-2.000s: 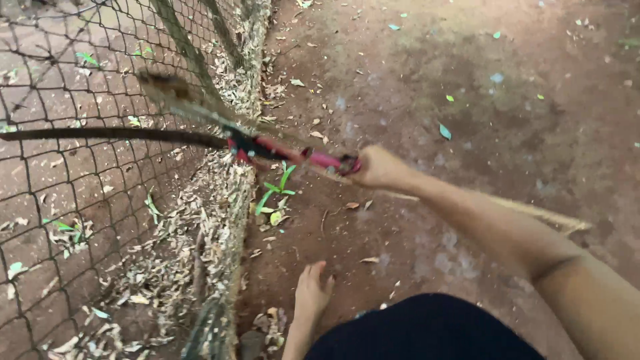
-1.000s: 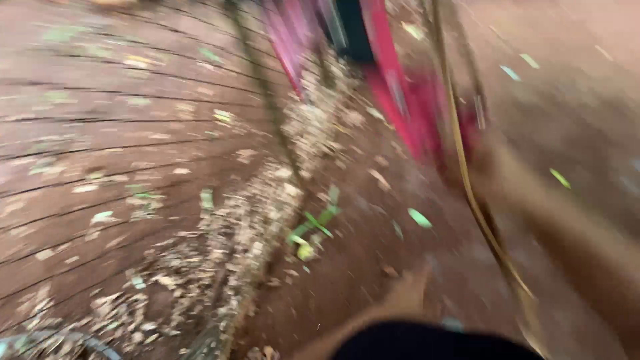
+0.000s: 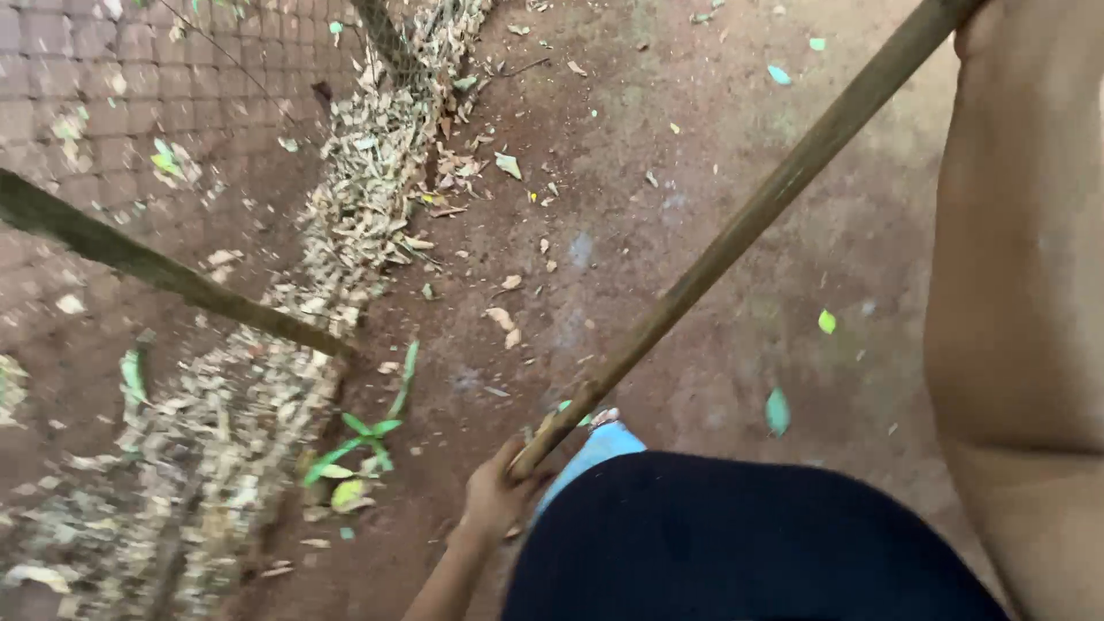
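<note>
A long wooden pole runs diagonally from the top right down to the lower middle. Around its lower end my left hand is closed, just left of my dark clothing. The pole's upper part leaves the view beside my right hand, of which only a small part shows at the top edge; its fingers and grip are hidden. My right forearm fills the right side. Part of a foot and light blue cloth show beyond my dark clothing, close to the pole's lower end.
A wire mesh fence stands at the left, with a slanting wooden post by it. Dry leaves lie heaped along its base. A small green plant grows from the reddish dirt path, where loose leaves are scattered.
My left hand, empty two seconds ago, is now on the pole's lower end. The pink and black object at my right hand has left the view. The view has shifted considerably.
</note>
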